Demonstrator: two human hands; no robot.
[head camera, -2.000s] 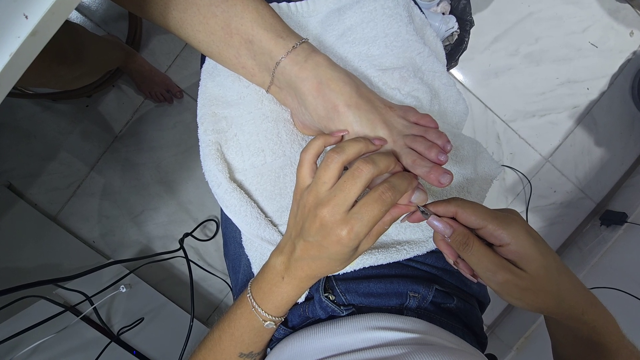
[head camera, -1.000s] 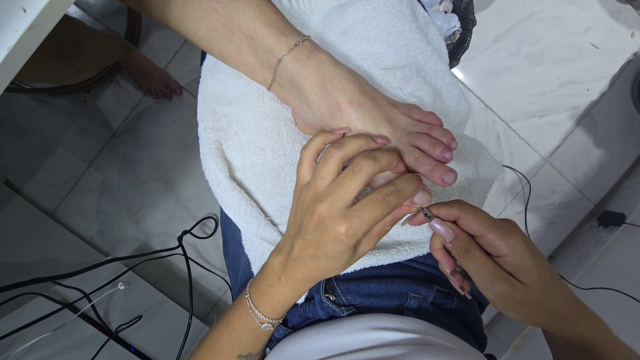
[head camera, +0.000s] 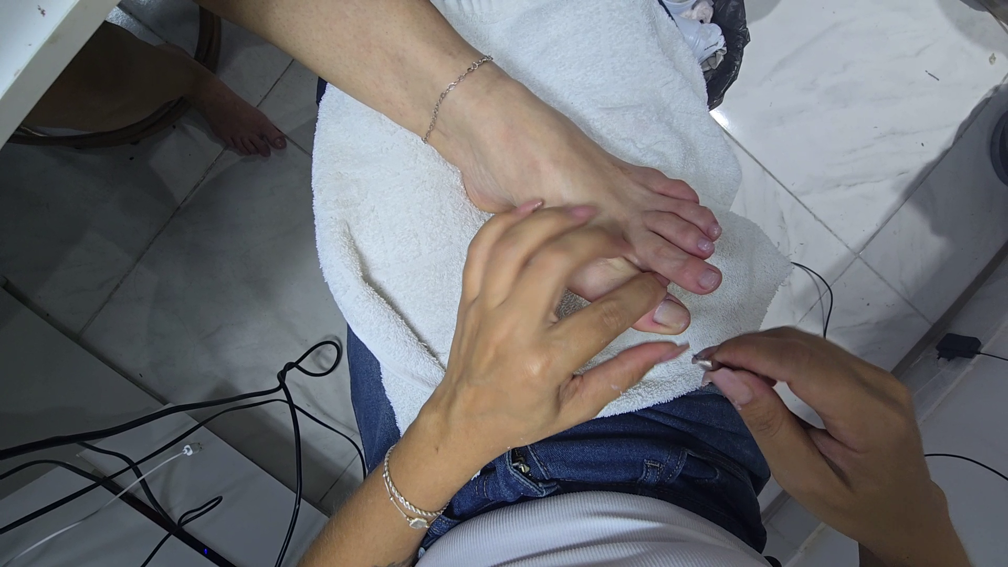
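Another person's bare foot (head camera: 551, 157), with a chain anklet (head camera: 449, 90), rests on a white towel (head camera: 378, 205) over my lap. My left hand (head camera: 535, 339) lies against the foot's inner side, its index finger touching the big toe (head camera: 669, 315) and its thumb held apart below. To the right of the big toe, my right hand (head camera: 819, 417) pinches a small metal tool (head camera: 705, 362) between thumb and index finger. Only the tool's tip shows; the rest is hidden in the hand, so its kind is unclear. The tip is apart from the toe.
Black cables (head camera: 197, 402) and a thin white cable (head camera: 118, 492) run at lower left. A black-lined bin (head camera: 728, 55) with crumpled waste stands at the top. A second bare foot (head camera: 236, 118) is on the tiled floor at upper left. A black plug (head camera: 957, 346) lies at right.
My right hand and the metal tool have moved off the big toe, down and to the right. My left thumb has come away from the toe, where it was close to the tool.
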